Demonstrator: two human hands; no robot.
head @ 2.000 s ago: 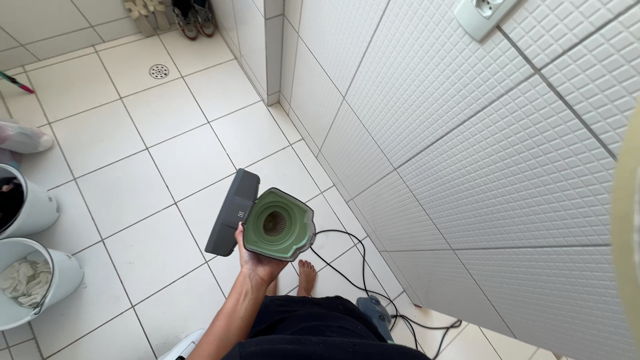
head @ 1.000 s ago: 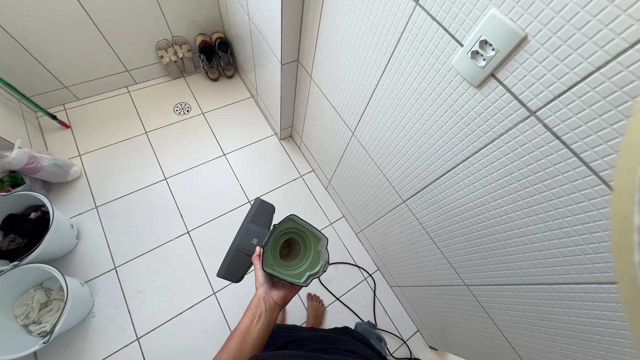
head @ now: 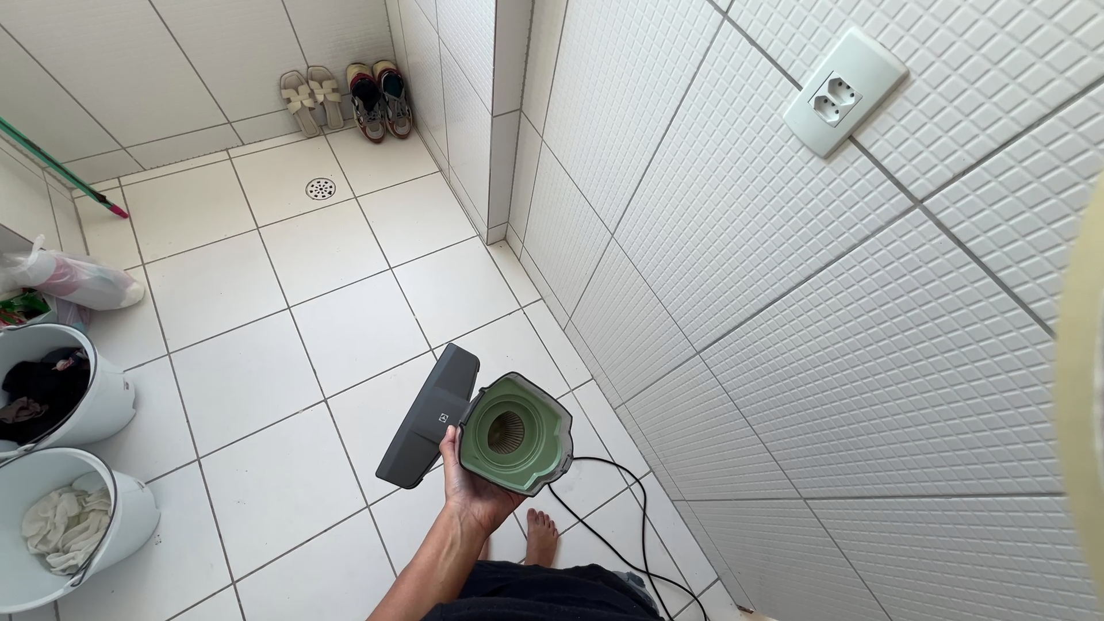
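Note:
My left hand (head: 474,496) comes up from the bottom edge and grips a vacuum cleaner part, an open dust container (head: 543,431) with a dark rim and green inside, from below and its left side. Its mouth faces up towards me, and a round pleated filter (head: 506,431) shows deep inside. A dark grey floor nozzle (head: 429,417) with a small logo lies slantwise just left of the container; whether they are joined cannot be told. My thumb is close to the nozzle's lower right edge. My right hand is out of view.
Black cord (head: 645,535) loops on the floor near my bare foot (head: 542,536). Two white buckets (head: 129,517) with cloths and a plastic-wrapped item (head: 86,278) stand left. Sandals (head: 312,99), sneakers (head: 379,102) and a drain (head: 320,189) are ahead; a wall outlet (head: 845,91) is right.
The view has shifted, bringing the whole outlet and more of the far wall in. My left hand keeps its hold on the dust container throughout.

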